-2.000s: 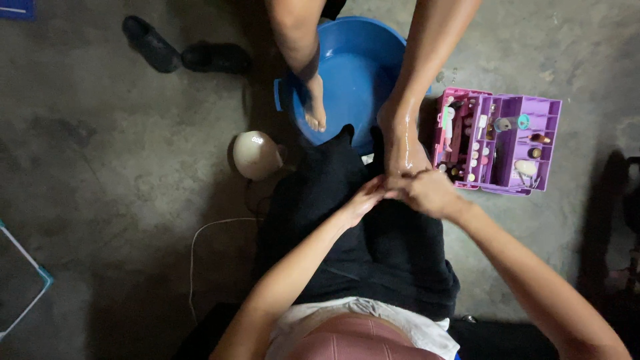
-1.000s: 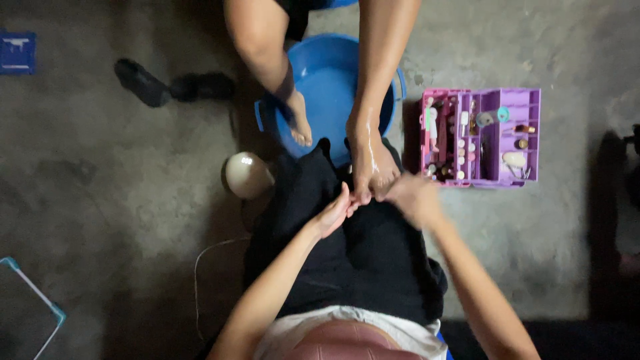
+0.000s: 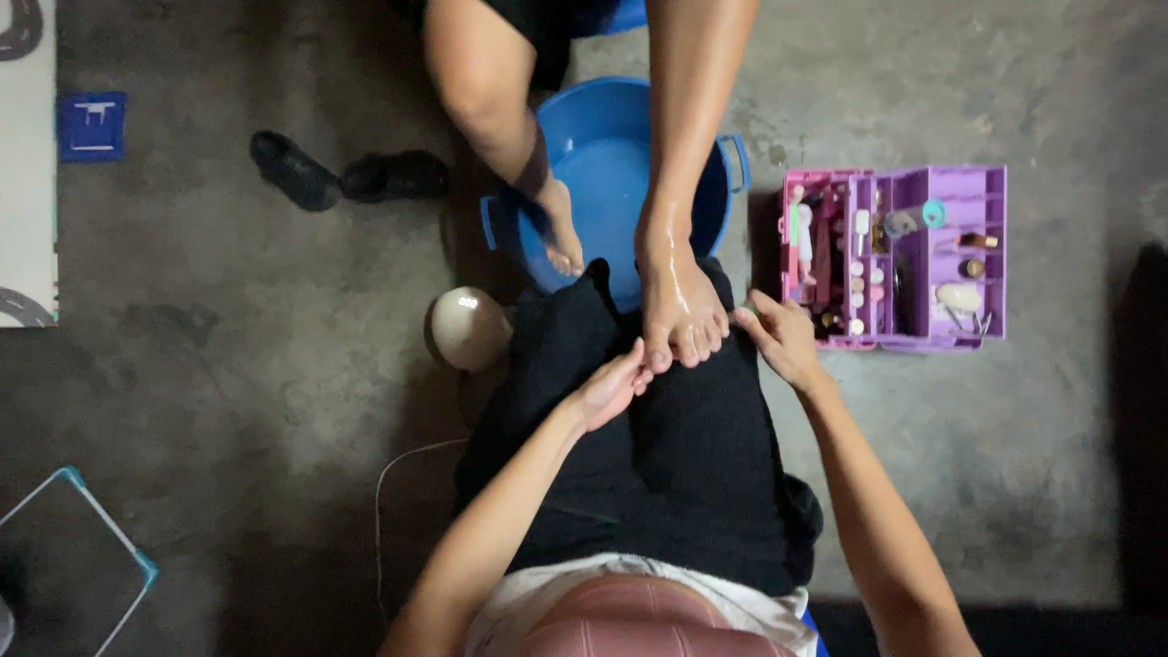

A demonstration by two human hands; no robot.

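Observation:
Another person's wet, shiny foot (image 3: pixel 677 297) rests on the black cloth (image 3: pixel 675 474) over my lap. My left hand (image 3: pixel 613 388) touches the foot at the big toe, its fingers around the toe's side. Beside the small toes, my right hand (image 3: pixel 778 336) has thumb and forefinger close together near the cloth's edge; whether a small thing is between them cannot be told. The person's other foot (image 3: pixel 561 233) is in or over a blue plastic basin (image 3: pixel 602 173).
A pink and purple organizer case (image 3: pixel 967 192) with bottles and tools stands open at right. A round cream-coloured lamp or device (image 3: pixel 470 328) is left of my lap, a white cable (image 3: pixel 379 511) below it. Black shoes (image 3: pixel 297 173), a blue object (image 3: pixel 93 126) and a tubular frame (image 3: pixel 105 516) lie further left.
My right hand has left the foot's toes and moved right, toward the organizer case. My left hand remains at the big toe.

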